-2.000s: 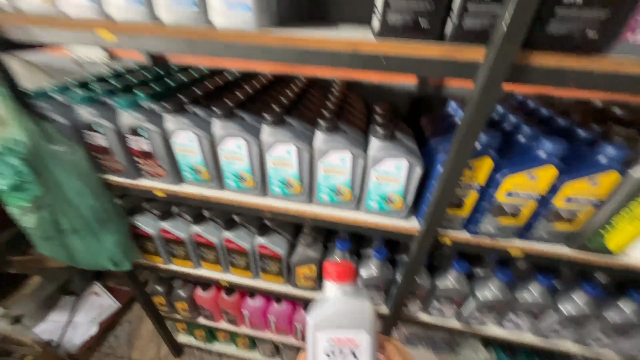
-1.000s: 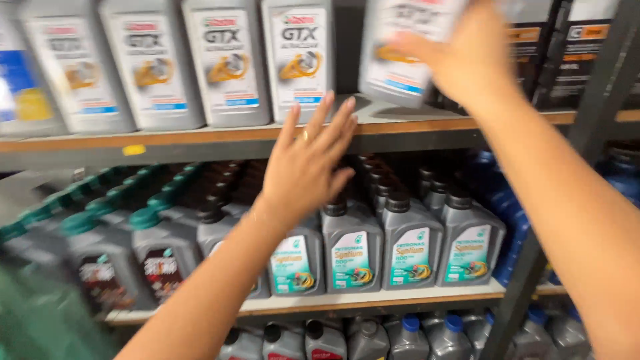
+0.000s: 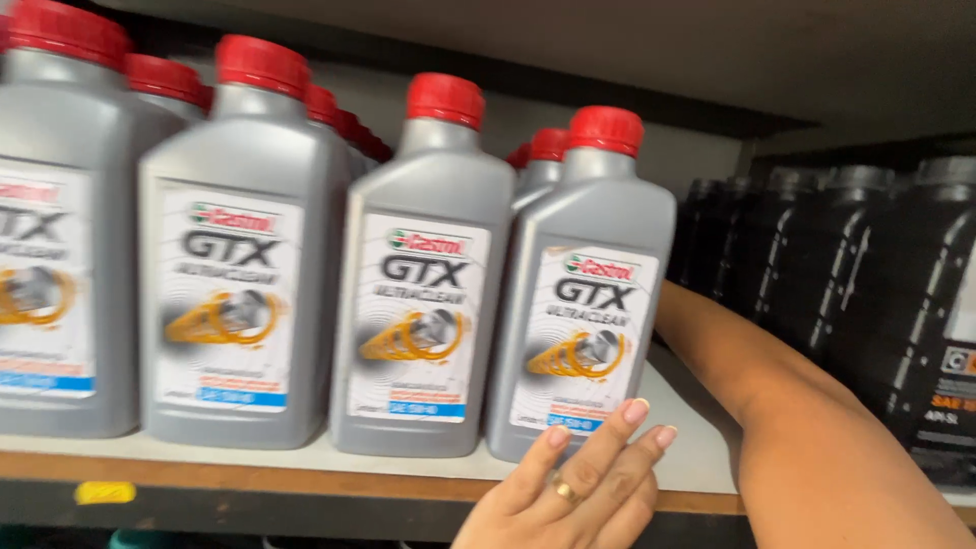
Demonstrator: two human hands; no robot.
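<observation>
Several grey Castrol GTX motor oil bottles with red caps stand side by side on a shelf. At the right end of their front row is one bottle (image 3: 591, 305), with another bottle (image 3: 427, 305) just left of it. My left hand (image 3: 587, 488), with a ring on one finger, has its fingertips at the lower front of the end bottle, fingers apart and not wrapped around it. My right forearm reaches in along the right side of that bottle. The right hand itself is hidden behind it, so what it touches or holds cannot be seen.
Black bottles (image 3: 831, 282) stand in rows on the right, close to my right arm. The shelf's wooden front edge (image 3: 229, 469) runs below the oil bottles and bears a yellow tag (image 3: 105, 492). A dark board lies overhead, and tops of more containers show underneath.
My right hand, in front of the shelf with a grey bottle a second ago, has gone in behind the end bottle. My left hand has moved from the shelf edge to the end bottle's base. The view is closer.
</observation>
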